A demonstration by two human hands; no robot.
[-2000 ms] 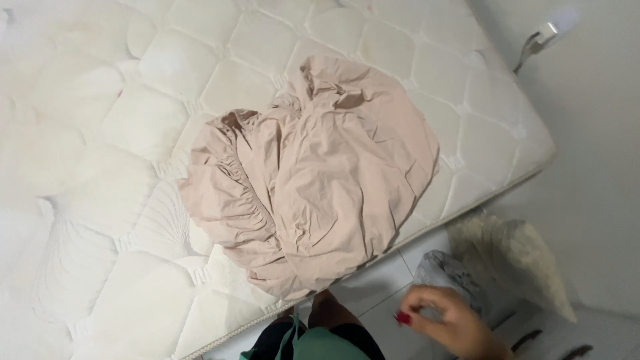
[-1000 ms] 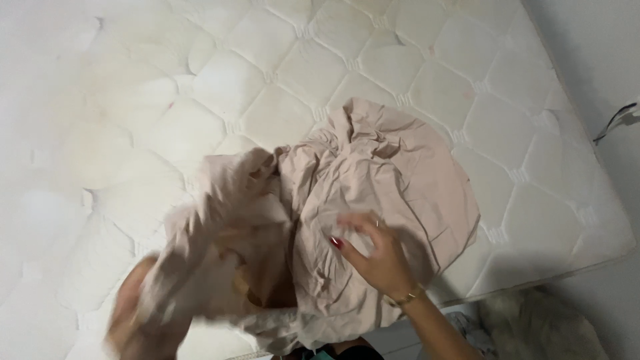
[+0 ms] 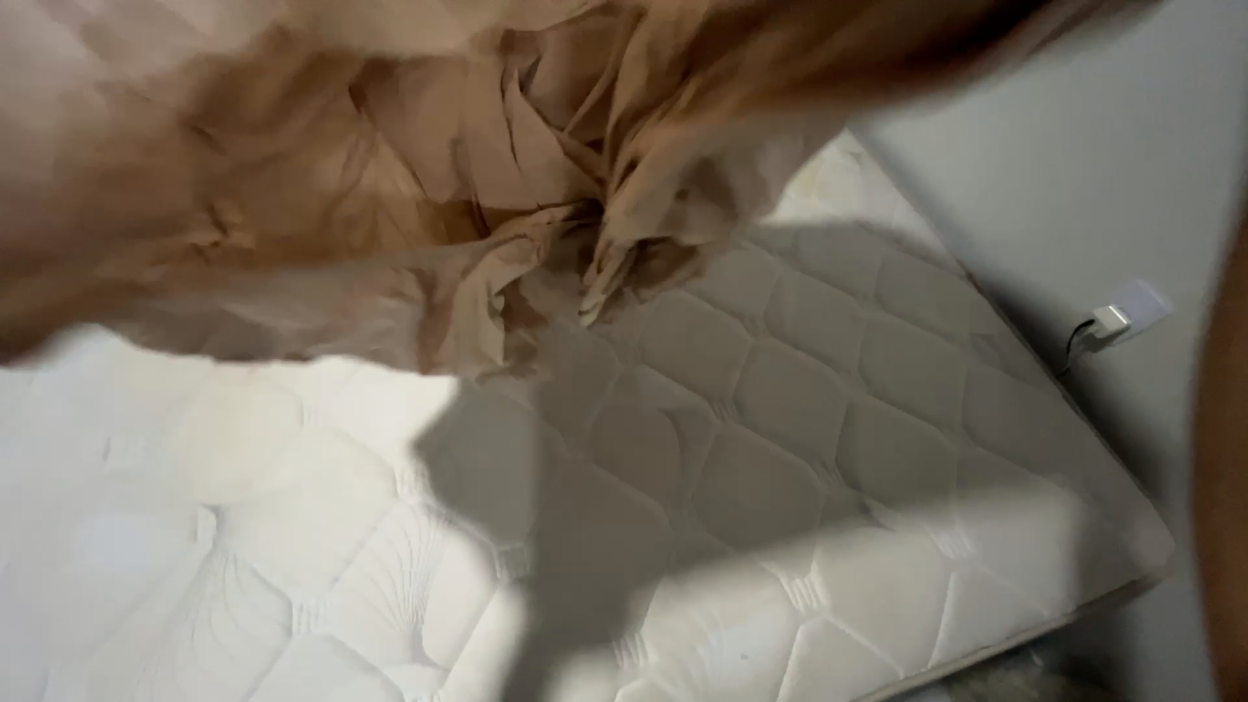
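Observation:
A large light pink-beige cloth, gathered and creased, (image 3: 439, 156) spreads in the air across the top of the view, blurred along its edges. Below it lies the white quilted mattress (image 3: 741, 448), with the cloth's shadow falling over it. Part of a bare arm (image 3: 1224, 468) shows at the right edge of the view. Neither my left hand nor my right hand can be seen, so what they hold is hidden.
On the grey wall at the right, a white plug with a dark cord (image 3: 1110, 322) sits in a socket, close to the mattress side. Something crumpled (image 3: 1033, 678) lies on the floor below the mattress's near right corner.
The cloth lay bunched on the mattress near its edge; it is now lifted and spread out above it. Both hands, seen at the cloth a second ago, have gone out of view.

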